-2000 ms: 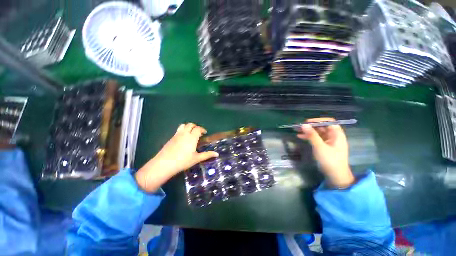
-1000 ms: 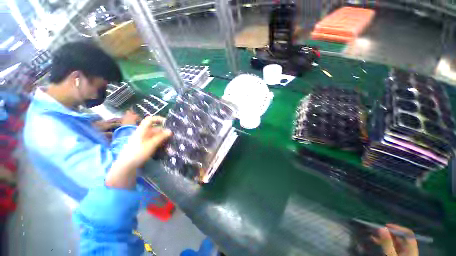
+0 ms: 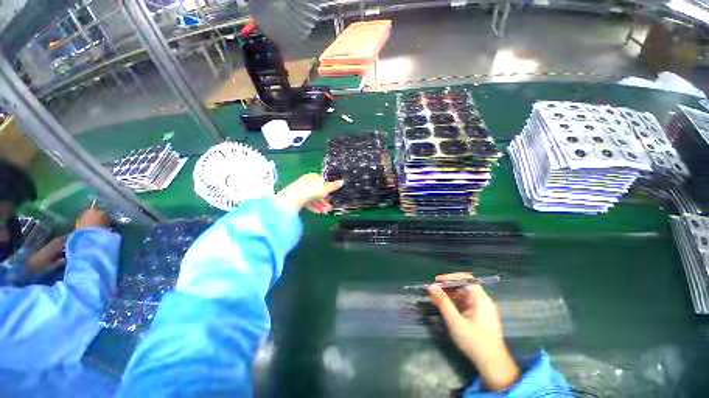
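My left hand (image 3: 311, 192) reaches forward to the front left edge of a dark glossy tray stack (image 3: 359, 169); its thumb or finger lies on the stack's edge, and whether it grips a tray cannot be told. My right hand (image 3: 469, 317) holds thin tweezers (image 3: 455, 283) level above a whitish liner sheet (image 3: 373, 309) on the dark green mat. Behind the sheet lie long dark strips (image 3: 427, 235). No tray lies under my hands on the near mat.
A taller tray stack (image 3: 445, 148), pale tray stacks (image 3: 579, 159) and a white fan (image 3: 235, 176) stand behind. A left tray stack (image 3: 151, 264) is partly behind my sleeve. Another person's blue sleeve (image 3: 92, 249) is at left. A black stand (image 3: 272, 78) stands beyond.
The view has swung back right from the left side. My left hand has left the left tray stack and moved to the rear dark stack. My right hand still holds the tweezers.
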